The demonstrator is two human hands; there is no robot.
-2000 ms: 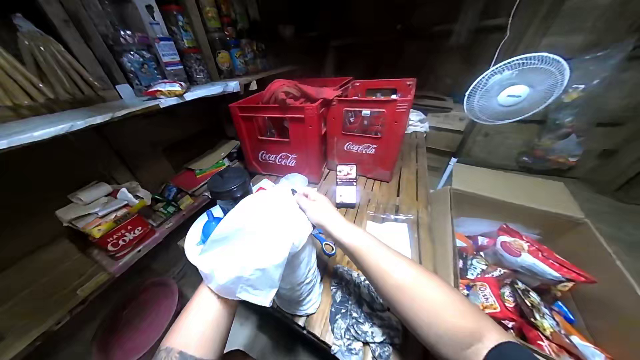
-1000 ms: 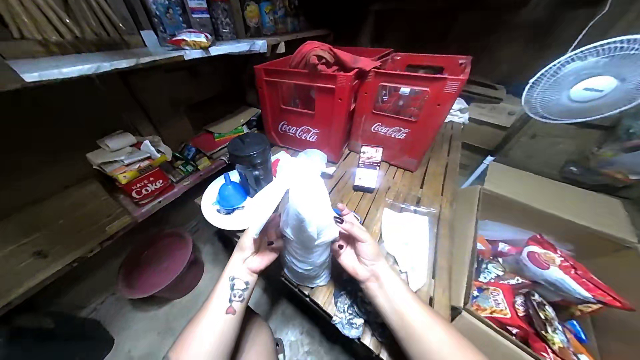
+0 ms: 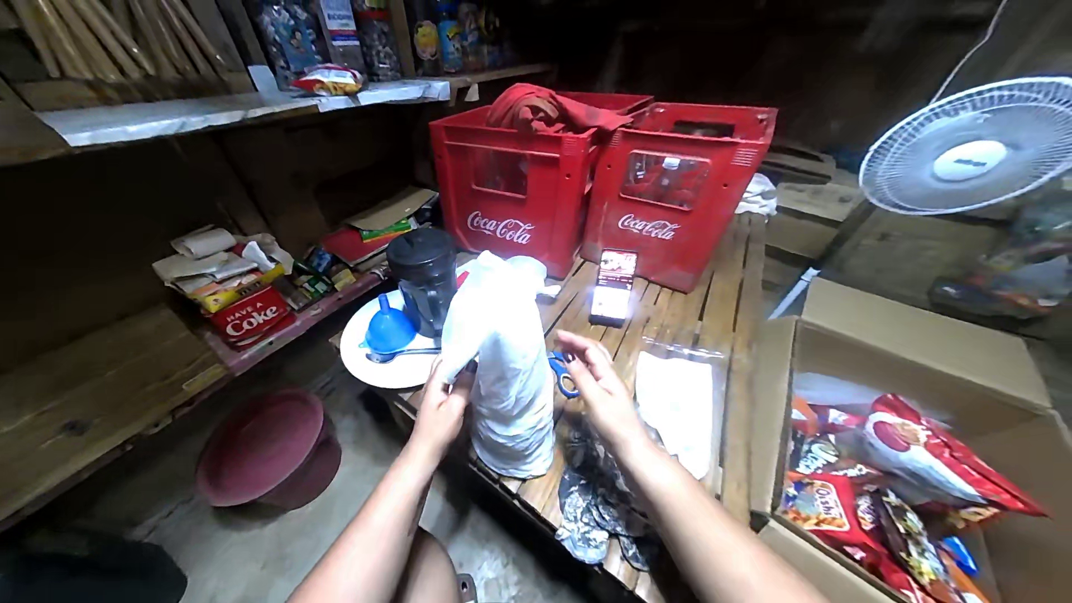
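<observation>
A tall upright object wrapped in white cloth or thin plastic stands at the front edge of the slatted wooden table. My left hand holds a loose fold of the white wrapping at its left side. My right hand is off the wrapping, fingers apart and empty, over blue-handled scissors. Under my right forearm lies a crumpled black-and-silver bag. A clear plastic packet with white contents lies to the right. Left of the wrapped object, a white plate bears a blue funnel and a dark lidded pitcher.
Two red Coca-Cola crates stand at the table's back, a lit phone before them. An open cardboard box of snack bags is at right, below a white fan. A maroon basin stands on the floor at left.
My right hand has come away from the wrapped object to its right side. My left hand, beside the object one second ago, now has a fold of the white wrapping.
</observation>
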